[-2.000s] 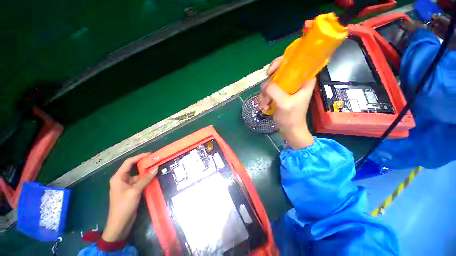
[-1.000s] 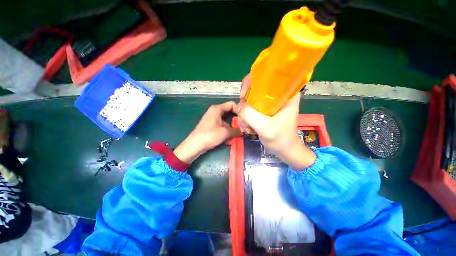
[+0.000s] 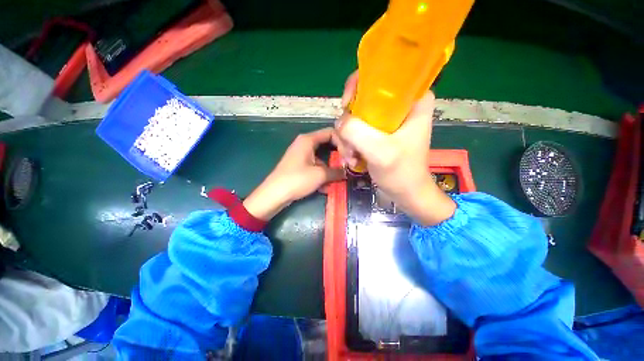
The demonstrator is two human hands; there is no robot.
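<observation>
An open tablet (image 3: pixel 399 282) lies in a red-orange foam tray (image 3: pixel 335 268) in front of me, its large silver plate glaring. My right hand (image 3: pixel 388 151) grips the yellow-orange electric screwdriver (image 3: pixel 406 63), held upright over the tablet's top left corner. The driver tip is hidden behind my hand. My left hand (image 3: pixel 300 169) is at the same corner, fingertips at the tray edge and close to my right hand. Whether it holds a small part cannot be seen.
A blue bin (image 3: pixel 134 116) holds small white parts (image 3: pixel 171 134). Black small parts (image 3: pixel 146 211) lie below it. A round screw dish (image 3: pixel 549 178) is at right, another dish (image 3: pixel 21 180) at far left. Foam trays stand on the belt (image 3: pixel 162 53) and at the right edge. A person's pale sleeve shows at left.
The screwdriver and my right hand have moved from the screw dish to the tablet's top left corner. The view has turned, and the tray now lies straight before me. Both hands stay at that corner.
</observation>
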